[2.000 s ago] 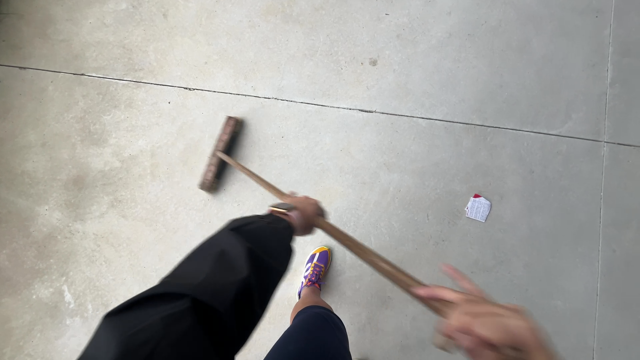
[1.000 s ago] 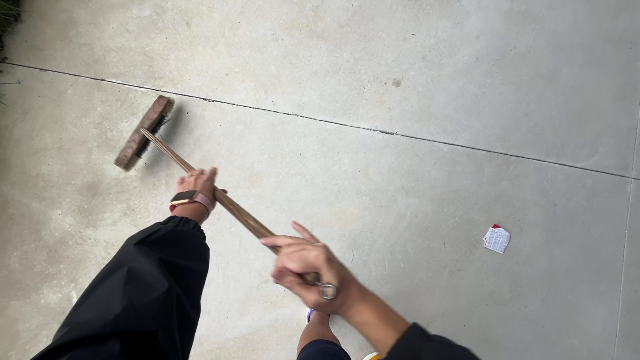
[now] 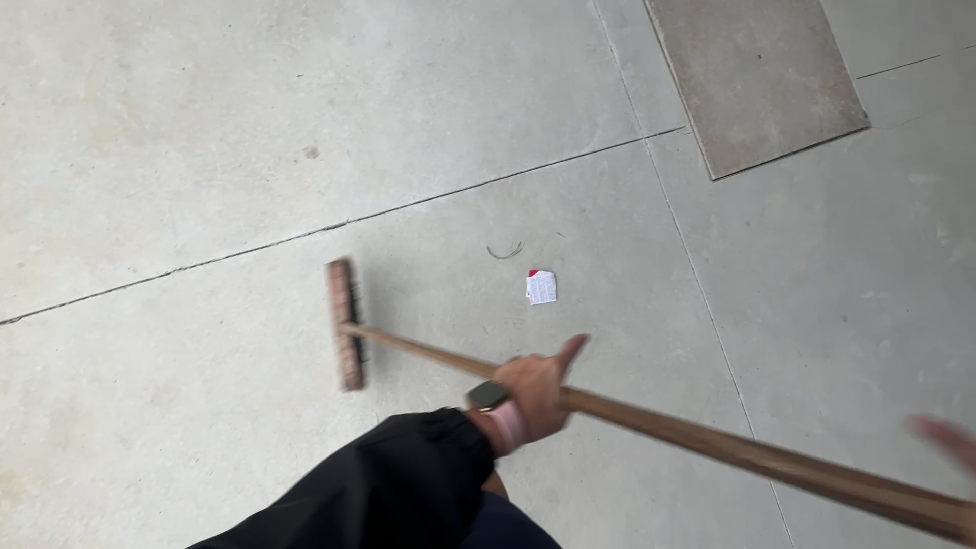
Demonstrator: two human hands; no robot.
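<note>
A push broom with a wooden handle (image 3: 686, 435) and a wooden head with dark bristles (image 3: 347, 324) reaches across the concrete floor. Around the middle of the handle my left hand (image 3: 534, 393) is closed, its thumb or a finger sticking out; a watch with a pink band is on that wrist. At the right edge, my right hand (image 3: 949, 442) is blurred and mostly cut off beside the handle's near end, so its hold is hidden. A crumpled white and red paper (image 3: 542, 288) lies on the floor beyond my left hand, to the right of the broom head.
A thin curved dark strand (image 3: 505, 252) lies near the paper. A flat grey-brown board or slab (image 3: 762, 84) rests on the floor at the upper right. Dark joint lines cross the concrete floor (image 3: 191, 152).
The view has shifted, bringing the slab into the frame. The broom head is now nearer the paper than one second ago. My right hand has gone mostly out of the frame.
</note>
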